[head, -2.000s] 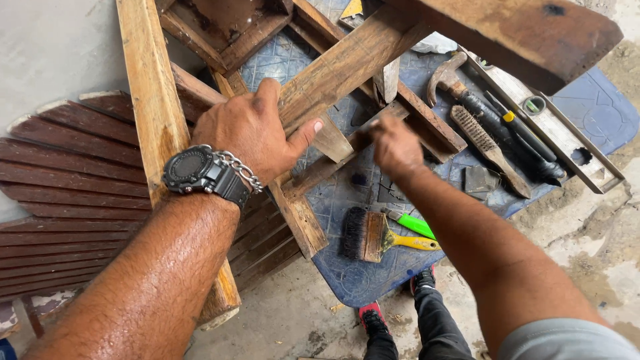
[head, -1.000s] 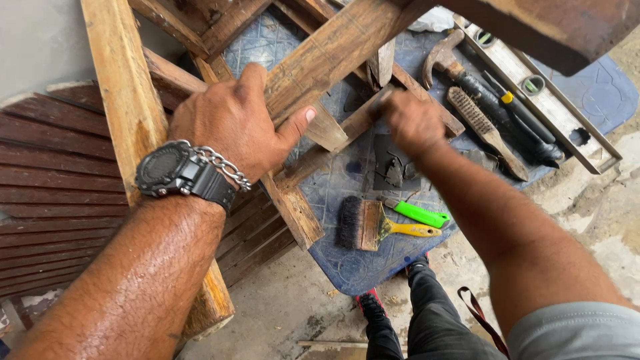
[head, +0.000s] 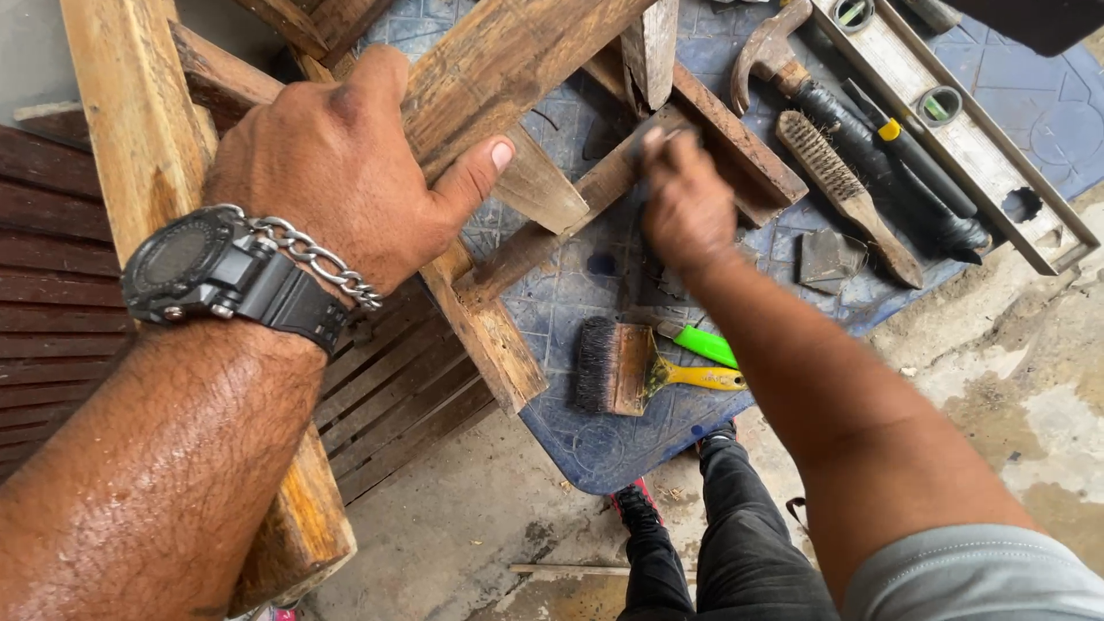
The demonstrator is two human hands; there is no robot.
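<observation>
My left hand (head: 336,164), with a black watch and chain bracelet at the wrist, grips a thick wooden beam (head: 492,78) of a wooden frame, thumb along its side. My right hand (head: 690,198) is blurred; its fingers pinch a small grey piece, perhaps folded sandpaper, against the far end of a narrow wooden rail (head: 526,250). That rail crosses below the beam's tapered tenon (head: 543,185). A dark sheet (head: 660,276) lies partly under my right hand. Beside my right forearm are a wide paintbrush (head: 617,366) and a green utility knife (head: 703,345), its handle end hidden.
The blue table (head: 595,448) also holds a claw hammer (head: 768,56), a wire brush (head: 828,164), a spirit level (head: 966,129), a black-handled tool (head: 923,155) and a grey folded piece (head: 828,259). A slatted wooden piece (head: 60,276) stands left. A person's legs show below.
My right hand has shifted along the narrow rail toward its far end since the earliest frame. My left hand keeps its hold on the beam. The view has moved closer.
</observation>
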